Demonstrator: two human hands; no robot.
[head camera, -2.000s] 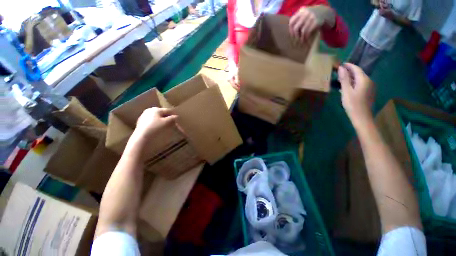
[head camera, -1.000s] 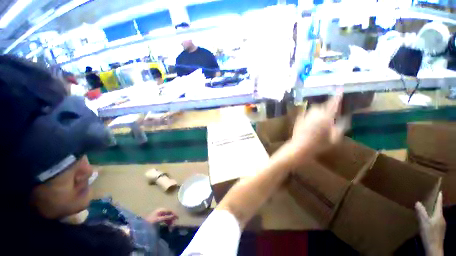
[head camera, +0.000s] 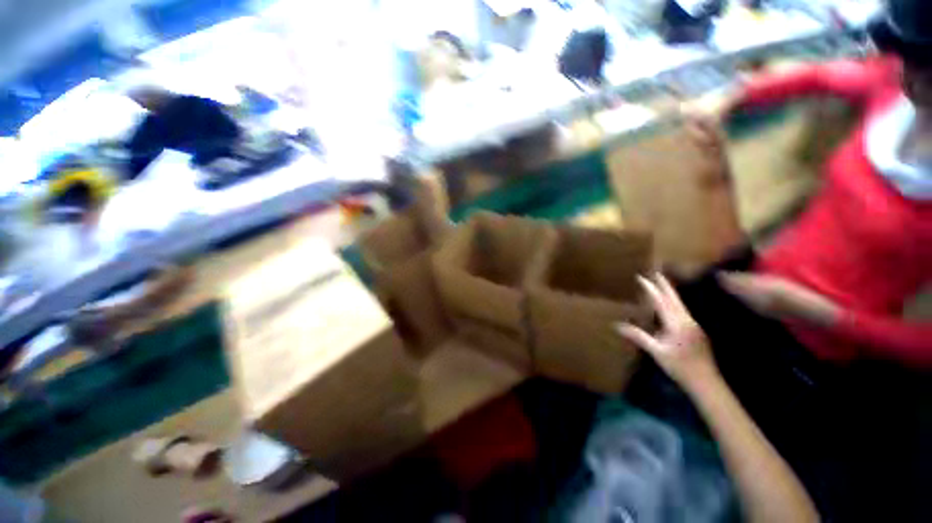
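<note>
My right hand (head camera: 669, 332) is at the right side of an open-topped brown carton (head camera: 583, 342), with its fingers apart. Its fingertips are close to the carton's right edge; blur hides whether they touch. A second open-topped carton (head camera: 478, 291) stands against the first one's left side. Both are tilted in the picture and their insides look dark. My left hand is not in view. Cloudy plastic-wrapped items (head camera: 634, 460) show blurred below my right hand.
A closed carton with a pale top (head camera: 296, 317) lies at left, beside a white bowl-like part (head camera: 261, 460) and small brown rolls (head camera: 184, 456). A red stool (head camera: 485, 444) is below the cartons. A person in red (head camera: 838, 235) at right handles another carton (head camera: 674, 199).
The view has swung back to the right from the bench. My left hand has gone out of view. My right hand is still near the carton's right side. The person in red shows again.
</note>
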